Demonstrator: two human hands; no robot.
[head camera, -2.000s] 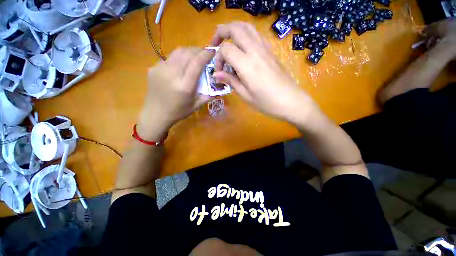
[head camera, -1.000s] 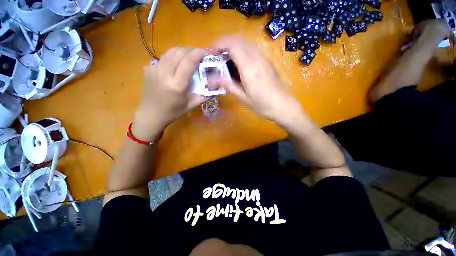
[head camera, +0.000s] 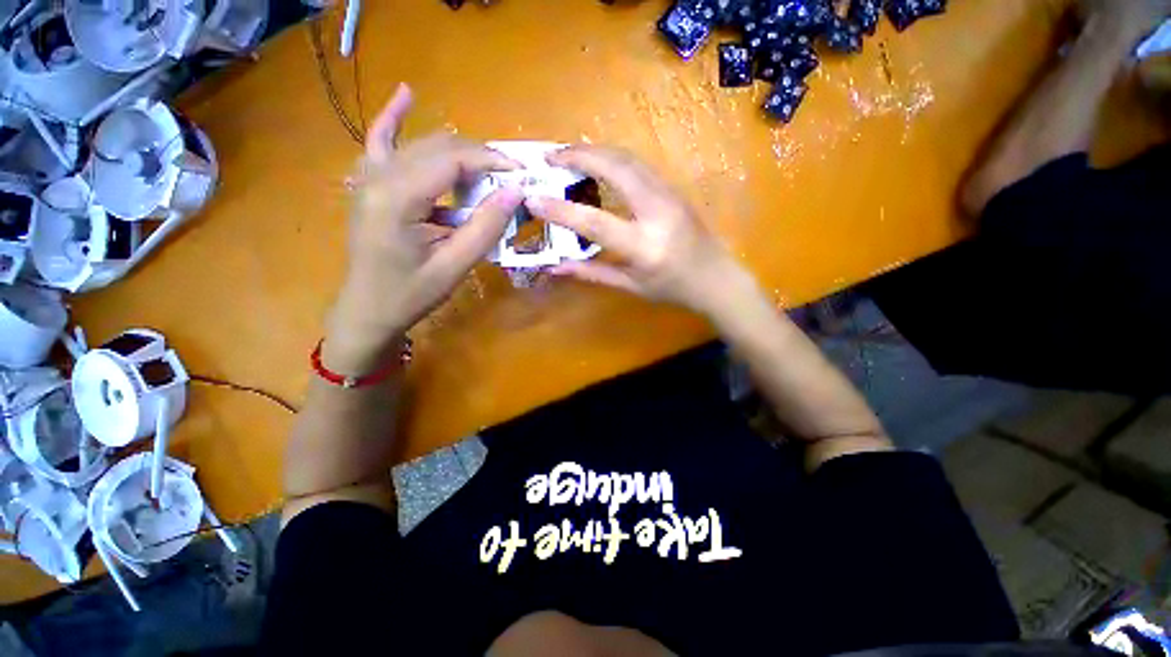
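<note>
A white camera housing (head camera: 560, 247) with a square window opening is held between my two hands above the table. My left hand (head camera: 417, 231) grips its left side, thumb on the upper face and index finger raised. My right hand (head camera: 642, 231) holds its right side, with thumb and fingertips near the window frame. A dark part shows at the housing's right side, partly behind my right fingers; I cannot tell if it is seated. A small pale heap (head camera: 524, 275) lies on the table just below the housing, partly covered.
White housings with antennas (head camera: 152, 161) are heaped at the left; a drum-like one (head camera: 109, 395) stands nearer, with a dark cable (head camera: 244, 389). Black square parts (head camera: 783, 45) are piled at the far side of the orange table (head camera: 822, 205). Another person's arm (head camera: 1047, 122) is at the right.
The housing has come slightly nearer and its window now shows lower. My left index finger has lifted, and both thumbs have come together on the housing. The view has shifted.
</note>
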